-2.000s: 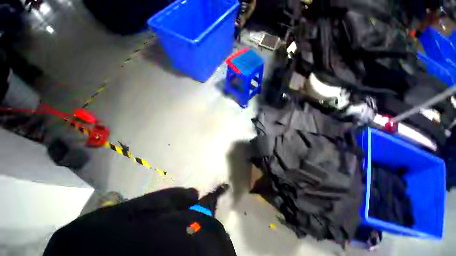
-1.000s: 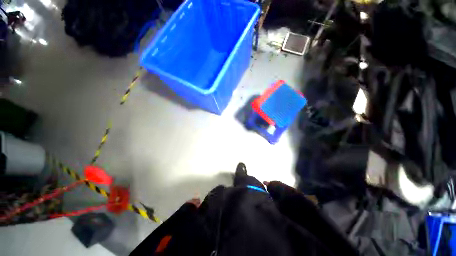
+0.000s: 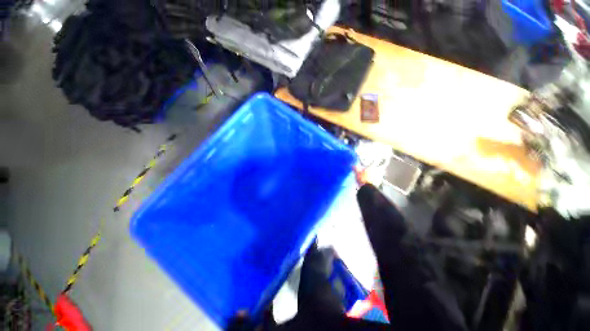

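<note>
A deep, empty-looking blue tote crate (image 3: 239, 194) fills the middle, its open top facing me. My right hand (image 3: 361, 174), at the end of a dark sleeve, is on the crate's right corner and grips the rim. My left hand (image 3: 242, 319) is dark, blurred and cut off by the bottom edge; its fingers lie over the crate's near rim. Part of a blue stool (image 3: 349, 284) with a red and blue seat pad (image 3: 372, 309) shows between my dark clothing and sleeve.
A pale wood table (image 3: 446, 97) at the upper right bears a black bag (image 3: 333, 71) and a phone (image 3: 369, 108). A black heap (image 3: 123, 64) lies at the upper left. Yellow-black tape (image 3: 139, 178) and a red object (image 3: 70, 313) are on the left floor.
The crate appears much nearer and larger, and both my hands have come to its rim. The stool has shifted to the bottom of the view, and the wood table has come into sight.
</note>
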